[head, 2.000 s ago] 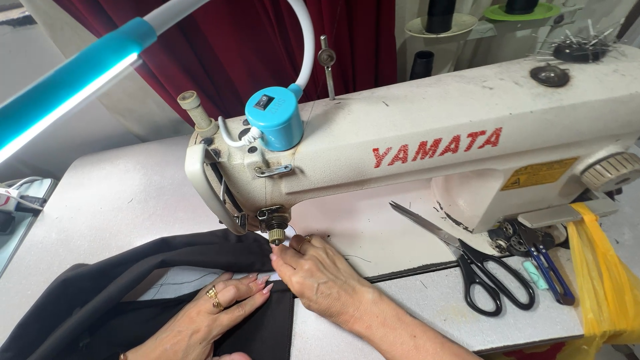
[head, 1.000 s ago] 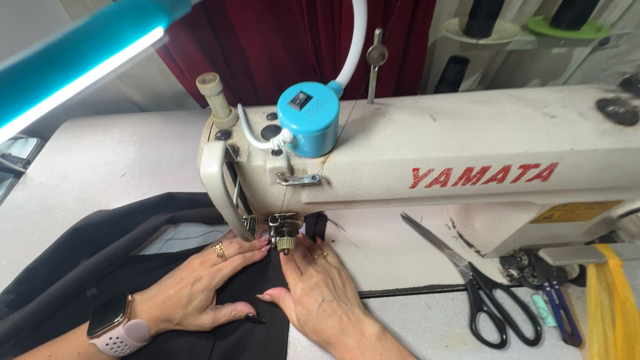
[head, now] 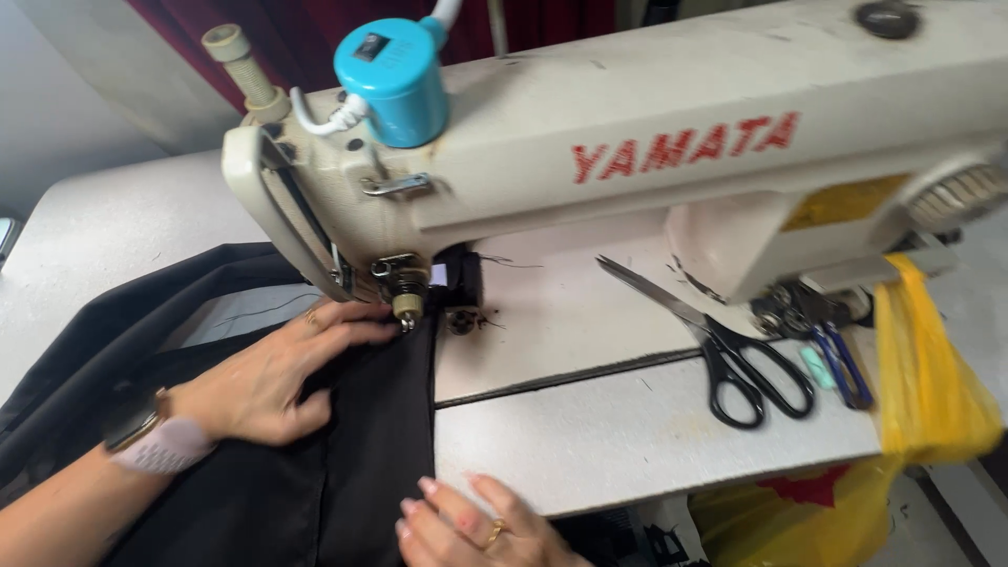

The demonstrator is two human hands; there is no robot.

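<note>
Black fabric (head: 378, 425) lies over the left of the table and passes beneath the needle area of a white Yamata sewing machine (head: 551, 157). My left hand (head: 276, 370) rests flat on the fabric, its fingertips just left of the presser area; a watch with a pale band is on that wrist. Near the table's front edge, my right hand (head: 480, 528) has its fingers apart at the fabric's right edge; whether it touches the cloth is unclear. Its lower part is cut off by the frame.
Black-handled scissors (head: 732, 354) lie right of the needle area, beside blue-handled thread snips (head: 843, 366) and a small mint-coloured item (head: 819, 368). A yellow plastic bag (head: 921, 370) hangs at the right edge. A blue lamp base (head: 394, 83) sits on the machine head.
My right hand has moved from beside the needle area toward the table's front edge. More black fabric now shows beyond the needle area. My left hand stays on the cloth.
</note>
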